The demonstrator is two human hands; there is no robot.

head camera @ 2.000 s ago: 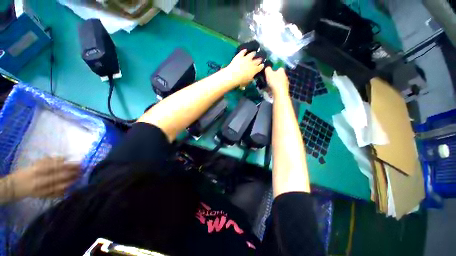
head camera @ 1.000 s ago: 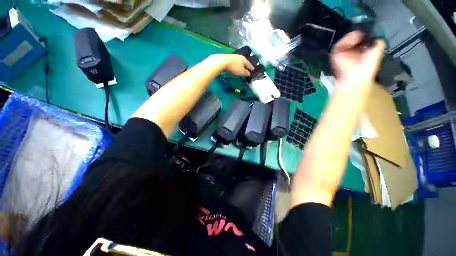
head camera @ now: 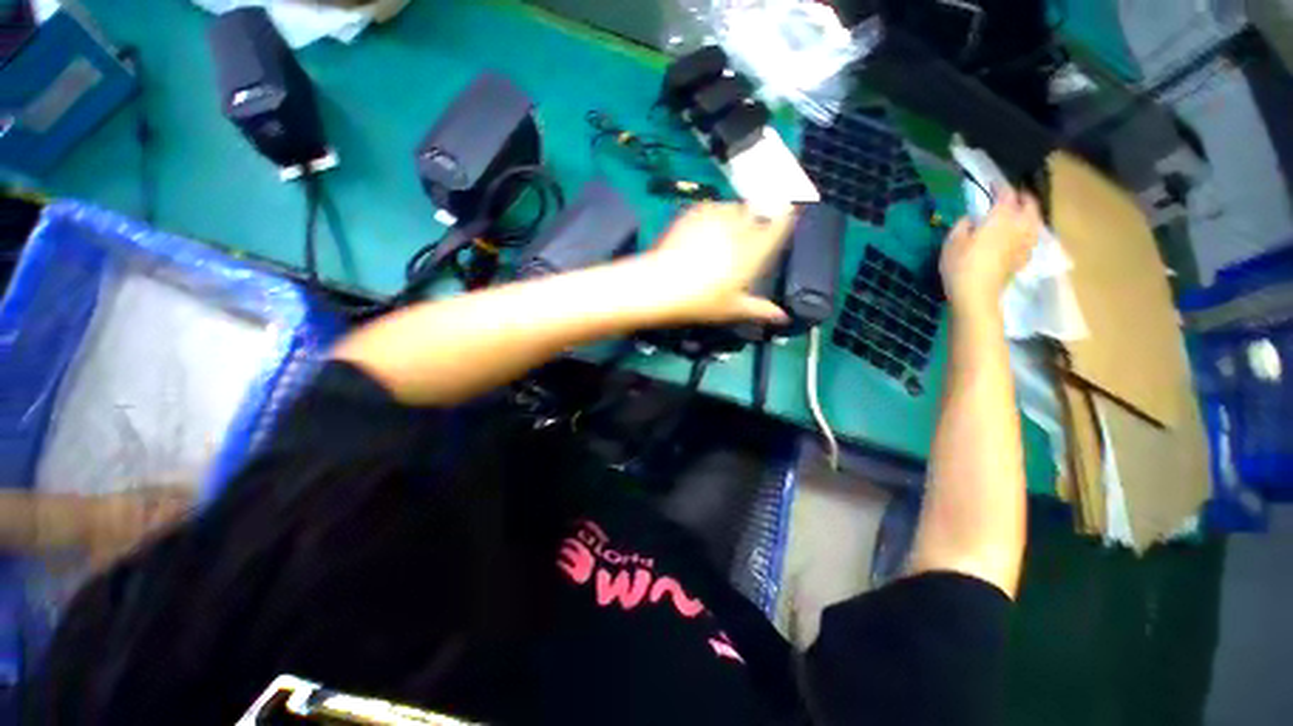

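Dark grey corded units stand on the green bench: one at the far left (head camera: 267, 92), one with a coiled cord (head camera: 479, 142), one beside my left forearm (head camera: 589, 227), and one just right of my left hand (head camera: 813, 263). My left hand (head camera: 723, 263) is over the row of units, thumb apart from the fingers; it hides what lies below, and a grip cannot be made out. My right hand (head camera: 993, 253) is at the white paper sheets (head camera: 1042, 291), fingers bent and blurred; whether it holds anything cannot be told.
A power strip (head camera: 769, 170) with black adapters (head camera: 713, 102) lies behind my left hand. Black pad grids (head camera: 886, 315) lie between my hands. Cardboard (head camera: 1127, 312) is at the right, a blue box (head camera: 64, 92) far left. Another person's blurred hand (head camera: 107, 525) is over a lined crate (head camera: 156, 369).
My left hand has moved from the adapters toward me, over the row of units. My right hand has come down from the dark items at the back to the paper sheets.
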